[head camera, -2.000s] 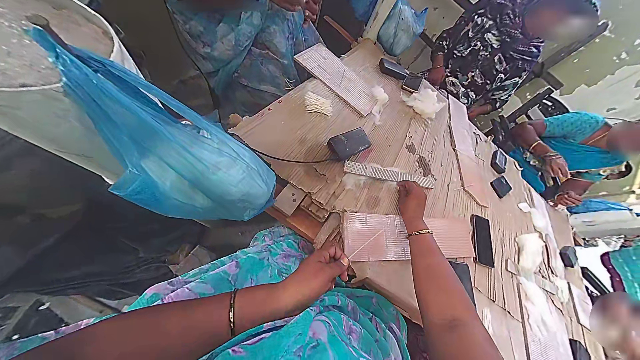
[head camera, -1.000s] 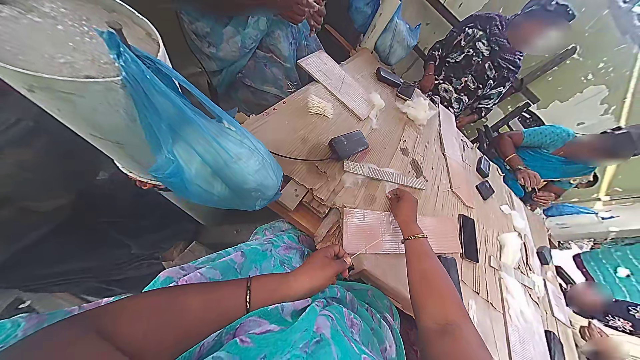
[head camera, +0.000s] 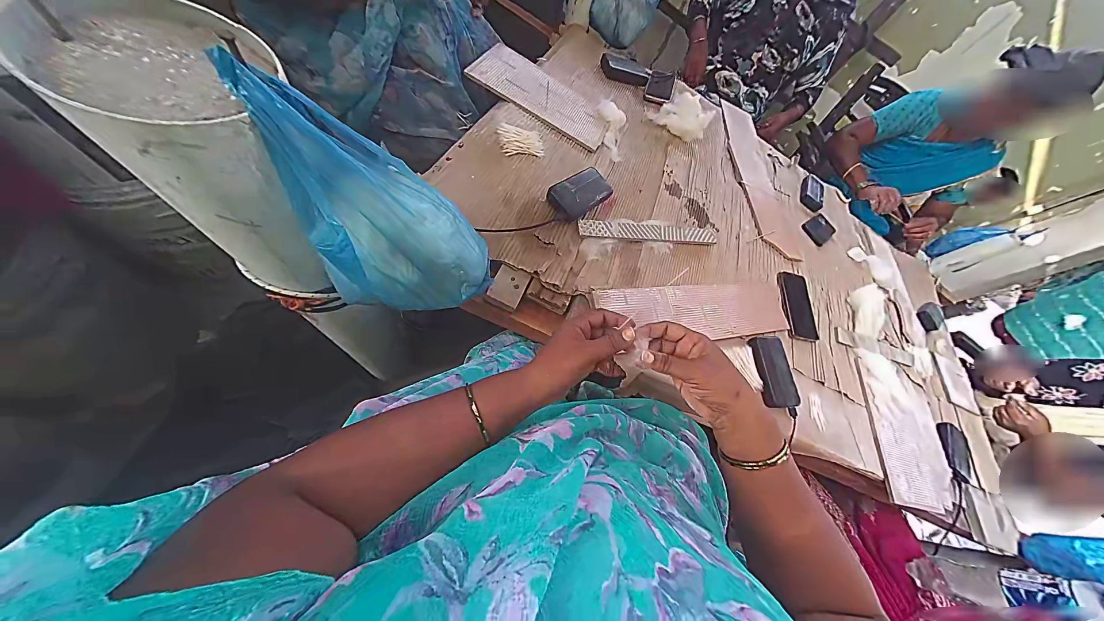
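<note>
Both hands meet above my lap at the table's near edge. My left hand (head camera: 591, 349) pinches a thin pale stick or wick. My right hand (head camera: 694, 366), close beside it, has a wisp of white cotton (head camera: 636, 352) between thumb and fingers. Just beyond them a pinkish ridged board (head camera: 690, 310) lies on the wooden table, with a thin pale stick at its far edge. A patterned strip (head camera: 647, 231) lies farther off, with bits of cotton beside it. To the board's right is a black phone (head camera: 798, 306).
A blue plastic bag (head camera: 388, 233) hangs from a large whitish drum (head camera: 172, 147) at the left. Black boxes (head camera: 580, 192), a bundle of pale sticks (head camera: 521, 140), another board (head camera: 539, 95) and cotton tufts (head camera: 683, 116) lie across the table. Several people sit around it.
My right hand has come back from the ridged board to my left hand. A wisp of cotton now shows between the fingers.
</note>
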